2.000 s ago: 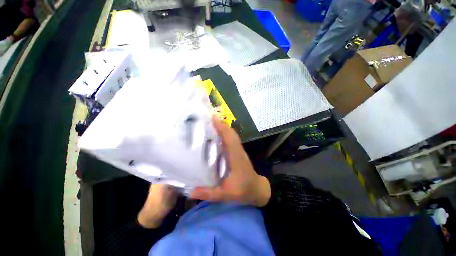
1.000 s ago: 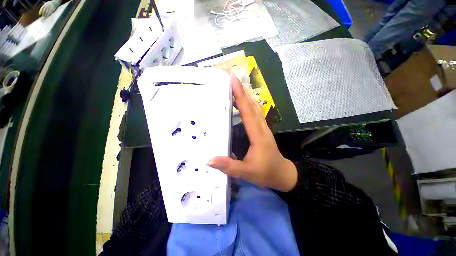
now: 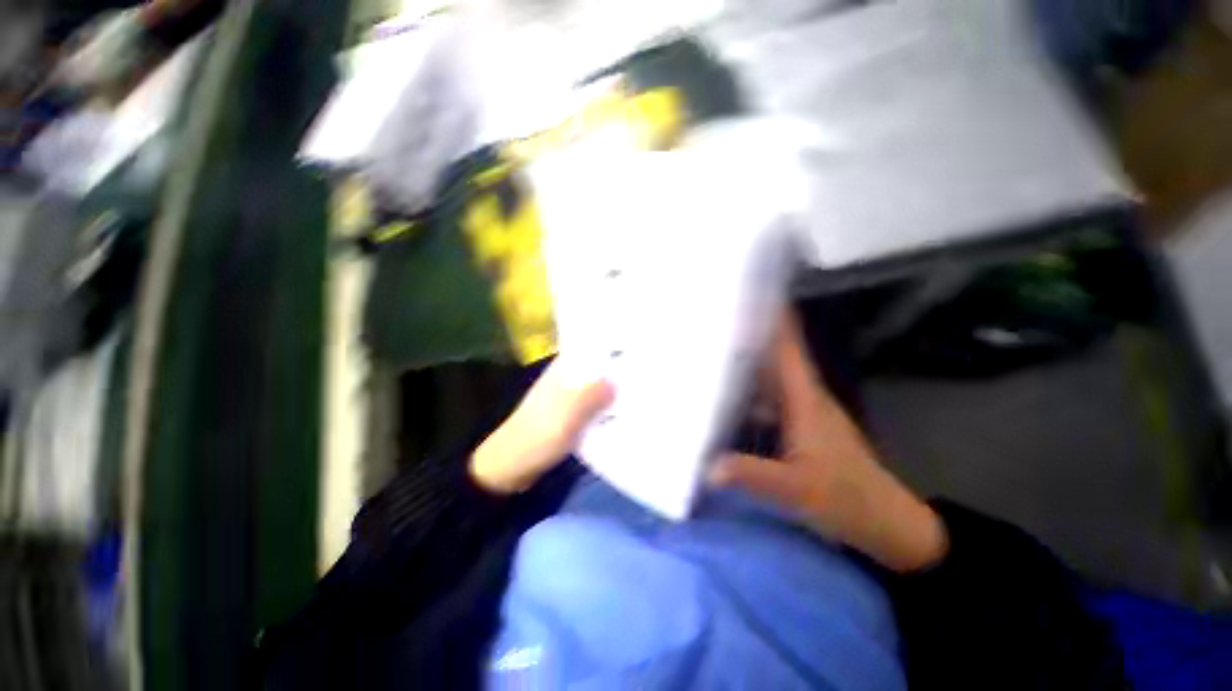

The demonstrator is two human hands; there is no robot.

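A white power strip housing [image 3: 662, 297] is held up in front of my light blue garment, blurred by motion, with a few small dark marks on its face. My left hand [image 3: 543, 425] grips its lower left edge. My right hand [image 3: 811, 452] grips its lower right side, with the fingers partly behind it. The yellow-black taped jig [image 3: 511, 257] shows behind and to the left of the housing, partly hidden by it.
White power strips [image 3: 405, 115] lie at the bench's back left. A white sheet [image 3: 932, 128] lies at the right of the bench. The dark green conveyor belt [image 3: 230, 351] runs along the left. A brown box [image 3: 1175, 95] stands at the far right.
The housing has turned, and its round socket outlines no longer show clearly. It has shifted right in the view. My left hand, hidden one second ago, now shows on its left edge.
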